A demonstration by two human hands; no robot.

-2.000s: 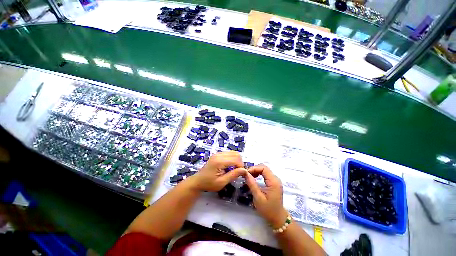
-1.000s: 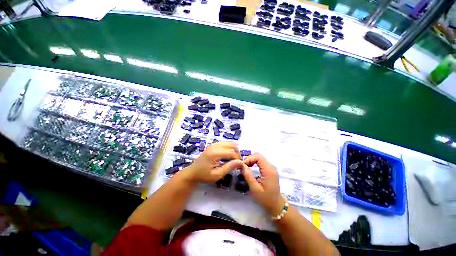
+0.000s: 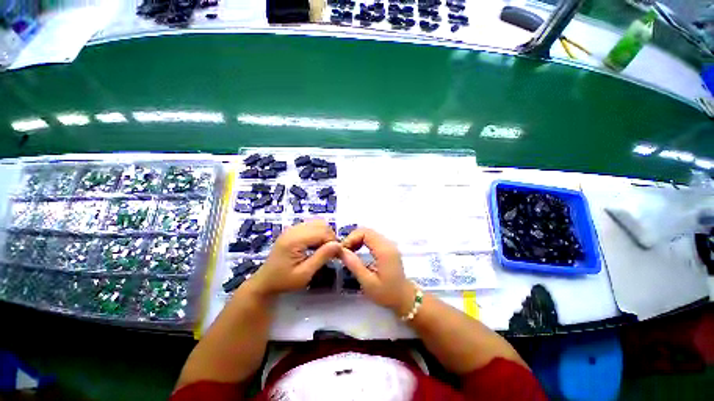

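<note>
My left hand (image 3: 300, 258) and my right hand (image 3: 376, 266) meet at the fingertips over the clear blister tray (image 3: 407, 180). Thumbs and forefingers pinch together on something too small and too hidden to name. Black units (image 3: 260, 197) lie grouped in the tray's left cells, partly covered by my hands. The tray's right cells look whitish, and two lower ones (image 3: 445, 269) show tiny clear or silvery pieces. The parts tray of boards (image 3: 129, 251), full of green and silver pieces, lies to the left.
A blue plastic bin (image 3: 589, 235) of black housings stands right of the tray. A black crumpled item (image 3: 535, 310) lies below it. A clear plastic bag (image 3: 638, 225) is farther right. Yellow tape (image 3: 210, 258) runs between the trays. The green belt (image 3: 329, 86) crosses behind; black parts lie beyond.
The view has turned, so the bench now lies level and its contents sit farther left. The scissors have left the picture. My hands keep the same fingertip pinch over the tray.
</note>
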